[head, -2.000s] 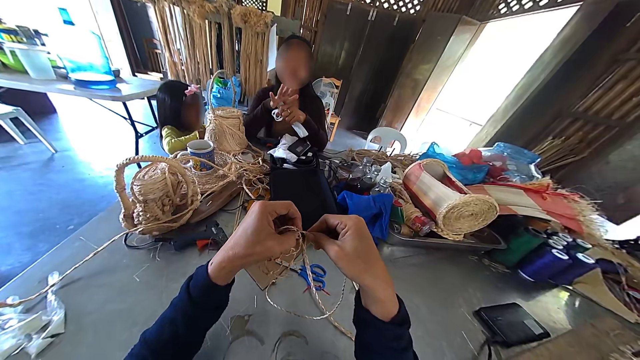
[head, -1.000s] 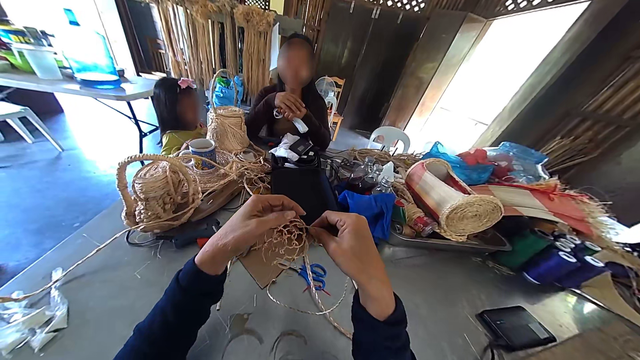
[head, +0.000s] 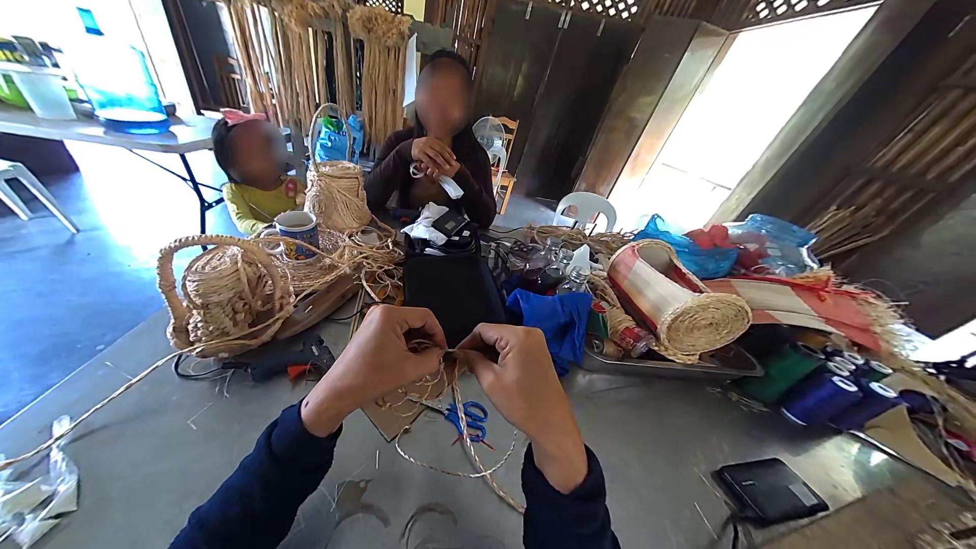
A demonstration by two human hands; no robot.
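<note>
Above the metal table, my left hand (head: 385, 347) pinches a small looped piece of natural-fibre twine (head: 427, 381) that hangs below its fingers. My right hand (head: 512, 366) meets it fingertip to fingertip, gripping the twine at the same spot. From there a braided fibre cord (head: 467, 431) drops to the table and curves in a loose loop. Blue-handled scissors (head: 467, 421) lie under the hands, their blades partly hidden, beside a piece of cardboard (head: 393, 415). Which strand each hand holds is too small to tell.
Left stand a woven basket with a ball of cord (head: 229, 293), a glue gun (head: 290, 364) and a mug (head: 296, 232). A black case (head: 450, 293) lies ahead. Right are a woven cylinder (head: 671, 297) on a metal tray (head: 686, 367), thread spools (head: 820, 396) and a black device (head: 770, 489). Two people sit opposite.
My left hand, higher above the looped twine one second ago, is now down with its fingertips against those of my right hand. The person opposite has lowered their clasped hands since two seconds ago.
</note>
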